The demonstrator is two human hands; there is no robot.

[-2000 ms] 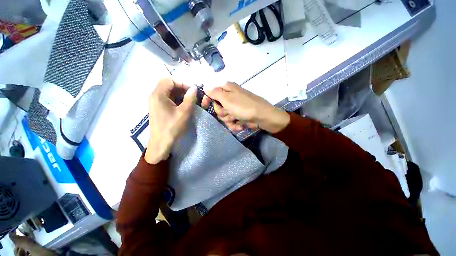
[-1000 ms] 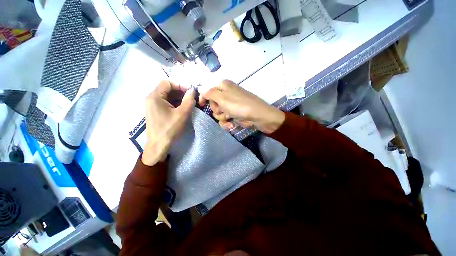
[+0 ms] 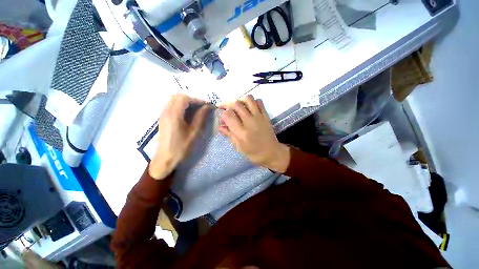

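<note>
The garment panel (image 3: 220,163), pale grey-white side up with dark trim along its edges, lies from the table onto my lap. My left hand (image 3: 181,128) pinches its upper corner, slightly blurred. My right hand (image 3: 252,131) holds the same corner with bent fingers, close beside the left. The exact fingertip grip is partly hidden. Black thread snips (image 3: 277,76) lie on the table right of the needle area. The sewing machine head (image 3: 202,26) is just above my hands, its foot area washed out by glare.
Black scissors (image 3: 271,29) and a printed paper strip (image 3: 333,23) lie behind the snips. Speckled cut pieces (image 3: 81,58) are heaped at left. The ruler-marked table edge (image 3: 341,86) runs along the right, with bags and paper below. Part of a person shows at bottom left.
The thread snips now lie on the table, where they did not show before. My right hand has shifted slightly down and its fist has loosened onto the panel's corner.
</note>
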